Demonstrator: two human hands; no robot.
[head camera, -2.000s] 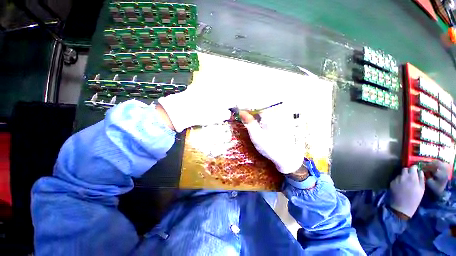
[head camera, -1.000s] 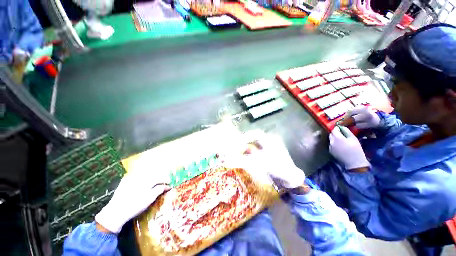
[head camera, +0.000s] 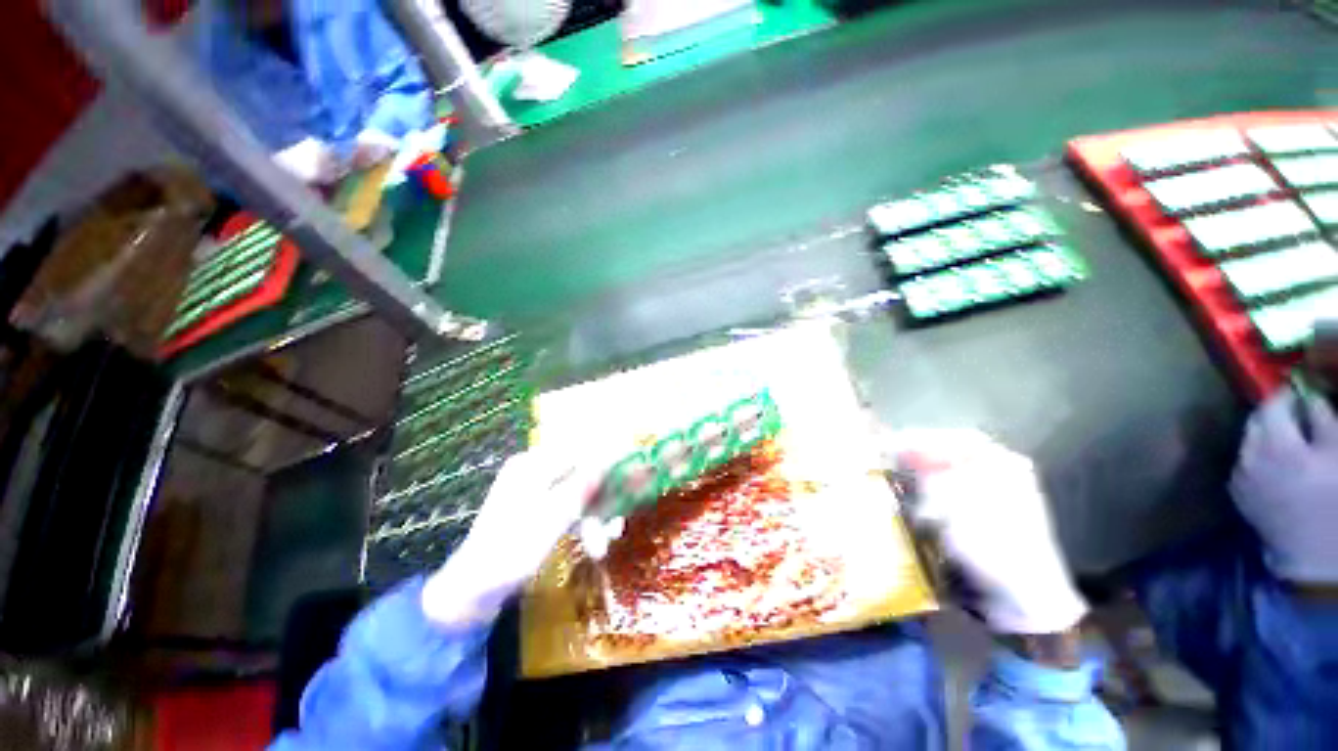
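Observation:
A green PCB panel (head camera: 690, 452) with small circuits is held tilted above the yellow work board (head camera: 866, 565). My left hand (head camera: 506, 540), in a white glove, grips the panel's left end. A red-brown, shiny, crumbly patch (head camera: 726, 558) covers the board's middle, below the panel. My right hand (head camera: 991, 525), also gloved, is at the board's right edge, apart from the panel. It is blurred, and I cannot tell whether its fingers hold anything.
Rows of green panels (head camera: 448, 440) lie left of the board. Several pale-green strips (head camera: 980, 242) lie beyond it at the right. A red pallet (head camera: 1167, 235) with panels is at far right, beside another person's gloved hand (head camera: 1291, 477). A metal frame bar (head camera: 316, 220) crosses the upper left.
The view has swung left since one second ago. My right hand has moved away from the panel to the board's right edge. The panel is now raised in my left hand.

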